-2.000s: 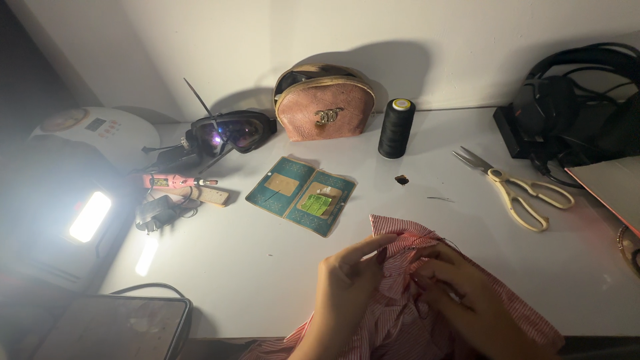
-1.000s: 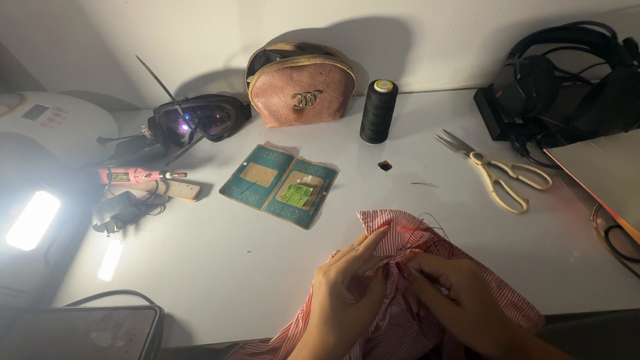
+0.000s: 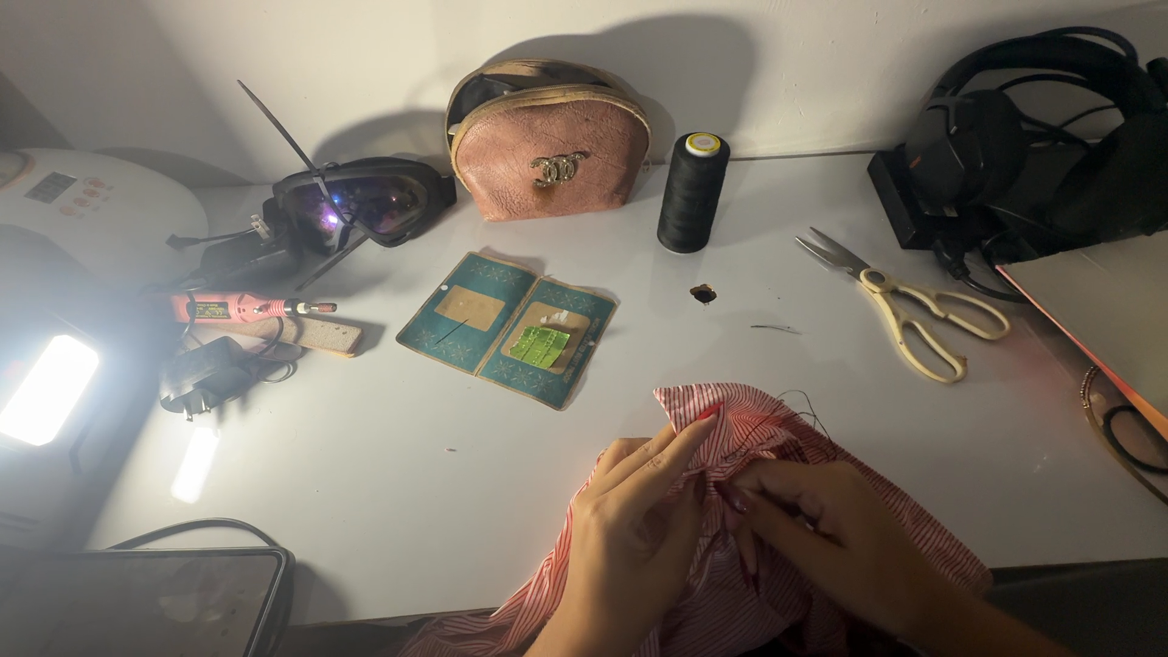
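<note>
A red-and-white striped cloth (image 3: 876,511) is bunched at the table's front edge. My left hand (image 3: 639,520) grips its upper left part, the index finger lying along the fabric. Close beside it, my right hand (image 3: 821,529) pinches a fold with thumb and fingers. Loose dark thread (image 3: 808,411) loops over the cloth; whether a needle is between my fingers cannot be seen. Beyond the hands lies an open teal needle booklet (image 3: 488,351) with a needle on its left half. A black thread spool (image 3: 693,196) stands upright, and scissors (image 3: 881,283) with cream handles lie to its right.
A pink pouch (image 3: 557,155) stands by the wall, with goggles (image 3: 365,201) to its left. A pink rotary tool (image 3: 242,307), a black plug adapter (image 3: 205,374) and a bright lamp (image 3: 50,391) are at the left. A black-framed device (image 3: 146,593) sits front left, a headset (image 3: 967,146) back right.
Both hands remain on the striped cloth, close together, with only small finger shifts. The loose thread loop shows more plainly above the cloth than two seconds ago. The view has shifted slightly.
</note>
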